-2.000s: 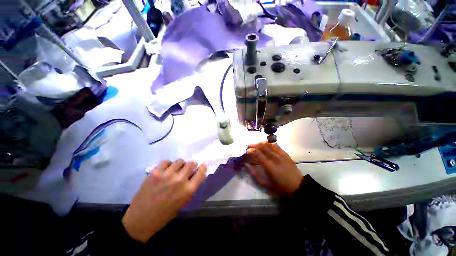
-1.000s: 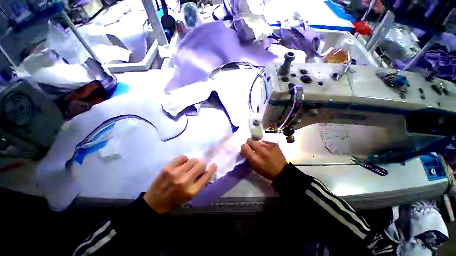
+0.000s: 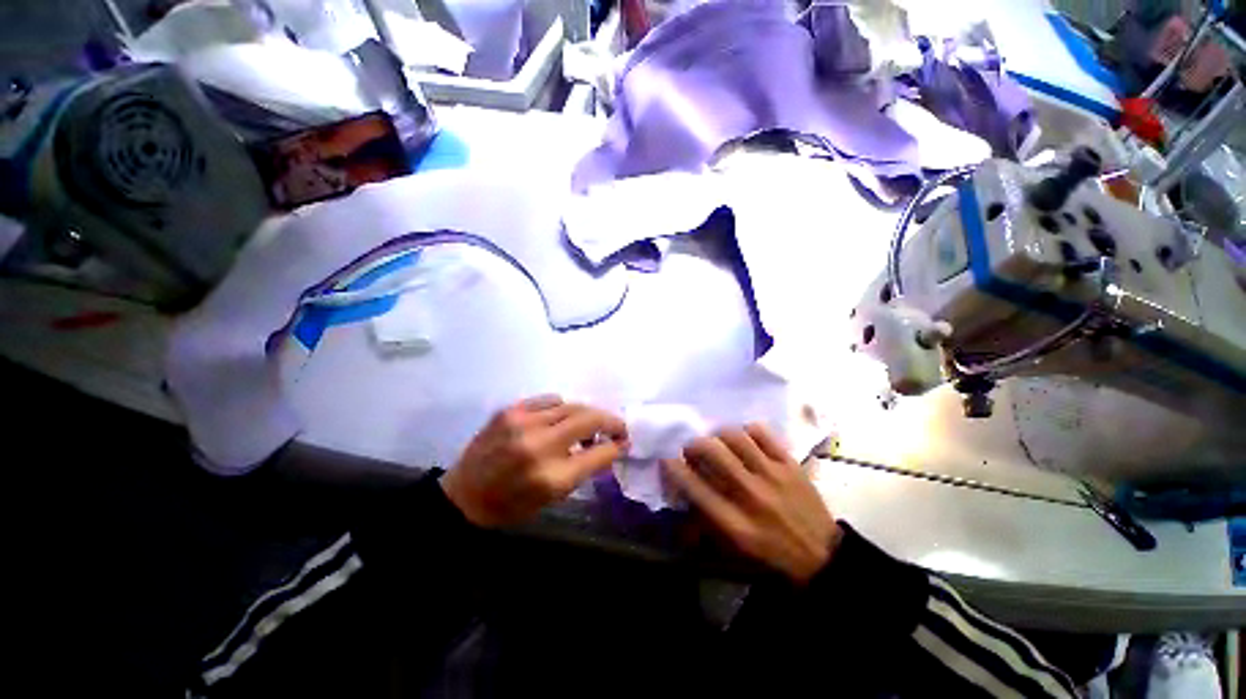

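A small white and lilac fabric piece (image 3: 664, 434) lies near the table's front edge, left of the sewing machine head (image 3: 957, 246). My left hand (image 3: 540, 458) is on its left side, fingers bent at the cloth's edge. My right hand (image 3: 758, 498) presses on its right side with the fingertips. A darker purple part shows below the cloth between my hands. Both hands are away from the needle area; the needle tip cannot be made out. The white machine lamp (image 3: 902, 344) stands beside the head.
A curved white panel (image 3: 226, 362) with a dark edge lies at left, with blue strips (image 3: 314, 321). A lilac panel (image 3: 711, 89) is heaped behind. Black thread snips (image 3: 1120, 519) lie at right on the bed. A grey device with a round grille (image 3: 137, 157) stands far left.
The view has swung left, so the machine sits further right. My hands and the fabric piece have moved left, away from the machine head, and my hands are closer together.
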